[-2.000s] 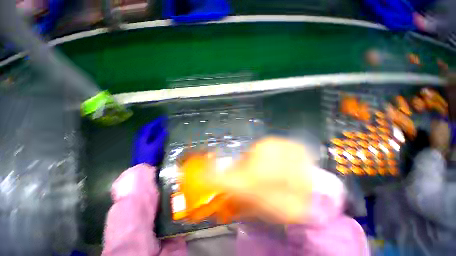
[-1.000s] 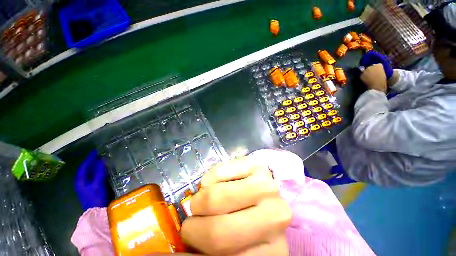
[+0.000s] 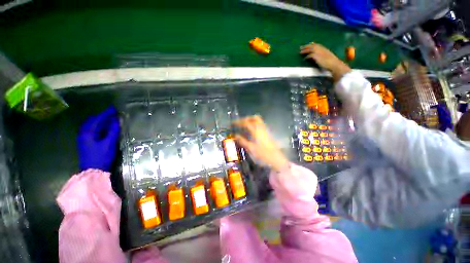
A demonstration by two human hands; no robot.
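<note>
A clear packing tray [image 3: 180, 164] lies on the dark bench in front of me. Several orange devices [image 3: 176, 203] lie in its near row of pockets, some with a white label up. One more white-labelled device [image 3: 231, 149] is in the second row at the right. My left hand [image 3: 99, 138], in a blue-purple glove, rests at the tray's left edge; whether it grips the edge is unclear. My bare right hand [image 3: 253, 137] is over the tray's right side, fingers at or just above that device; contact is hard to tell.
A neighbour's arm [image 3: 371, 113] reaches over the neighbour's tray [image 3: 319, 141] towards the green conveyor belt [image 3: 170, 33], where loose orange devices lie. A green packet [image 3: 35, 97] is at the far left. A blue bin [image 3: 353, 11] is across the belt.
The orange devices close to the camera are gone from my right hand's grasp; devices now lie in the tray. My right hand has moved forward and right. The neighbour's arm has reached to the belt.
</note>
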